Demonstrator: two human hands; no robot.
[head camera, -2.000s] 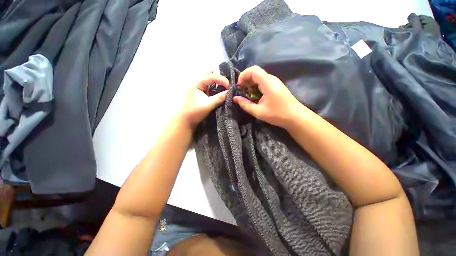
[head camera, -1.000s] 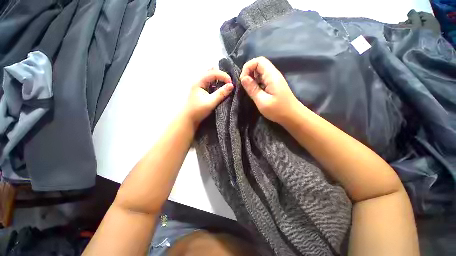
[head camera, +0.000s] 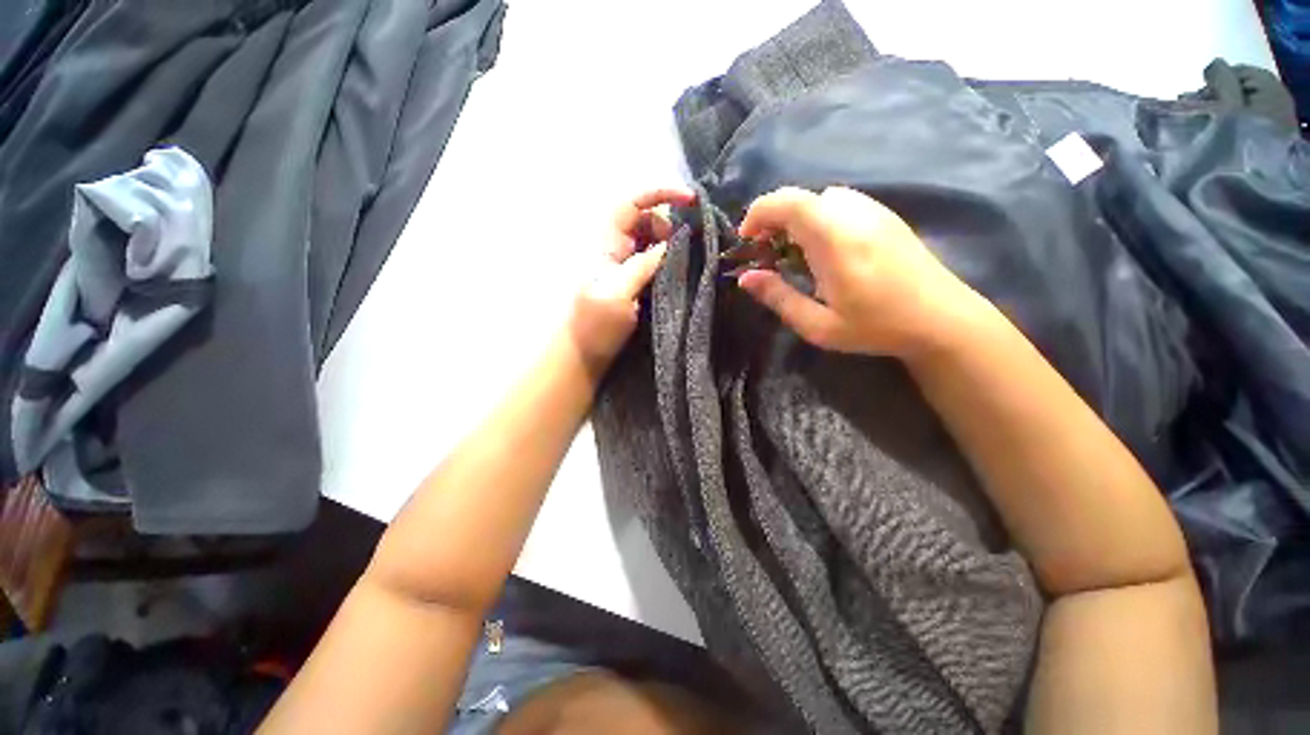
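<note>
A grey-brown herringbone jacket (head camera: 876, 531) lies over the table's front edge and hangs down towards me. Its shiny dark blue-grey lining (head camera: 934, 187) puffs out to the right, with a white tag (head camera: 1073, 158) on it. My left hand (head camera: 625, 280) pinches the folded wool edge near the top from the left. My right hand (head camera: 848, 273) is just right of that edge, its thumb and fingers curled around a small tool, probably thread snips (head camera: 769, 257), mostly hidden in the fist. The tips point at the wool edge.
The white table (head camera: 431, 330) runs under the garments. Dark grey garments (head camera: 230, 373) lie at the left and hang over its edge, with a light grey piece (head camera: 137, 273) on them. More lined garments (head camera: 1250, 287) lie at the right. A wooden stool (head camera: 32, 553) stands at the lower left.
My right hand has moved off the wool edge a little to the right, and the tool shows in it again. My left hand still holds the edge. The whole view has shifted slightly.
</note>
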